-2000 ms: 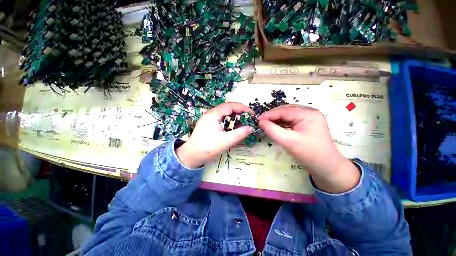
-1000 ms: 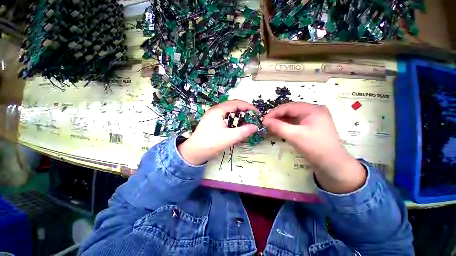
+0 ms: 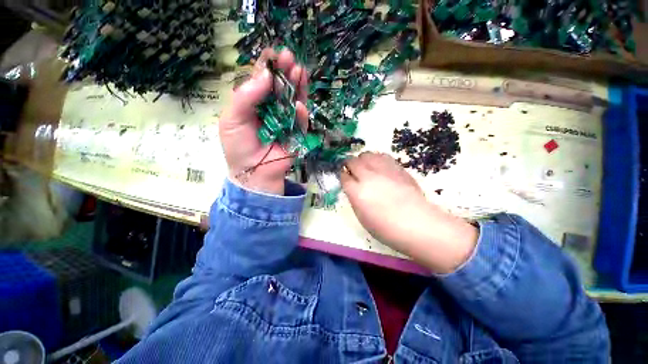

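Observation:
My left hand (image 3: 259,124) is palm up with curled fingers and holds a bunch of green circuit boards (image 3: 278,122), with thin dark and red lead wires trailing over the wrist. My right hand (image 3: 387,195) is just to its right, back up, with its fingertips at the lower edge of the loose board pile (image 3: 348,85). Whether the right fingers grip a board is hidden. A heap of small black parts (image 3: 428,144) lies on the cardboard work surface (image 3: 497,185), right of the right hand's fingertips.
Stacked boards (image 3: 142,43) stand at the upper left. A cardboard tray (image 3: 511,55) of green boards is at the upper right. A blue plastic bin (image 3: 617,192) is at the right edge. Dark and blue crates (image 3: 67,284) and a white round object (image 3: 136,311) are below left.
My left hand has moved up and left and turned palm up with the boards. My right hand has moved left and down to the pile's lower edge. The black heap is now uncovered. The view has shifted.

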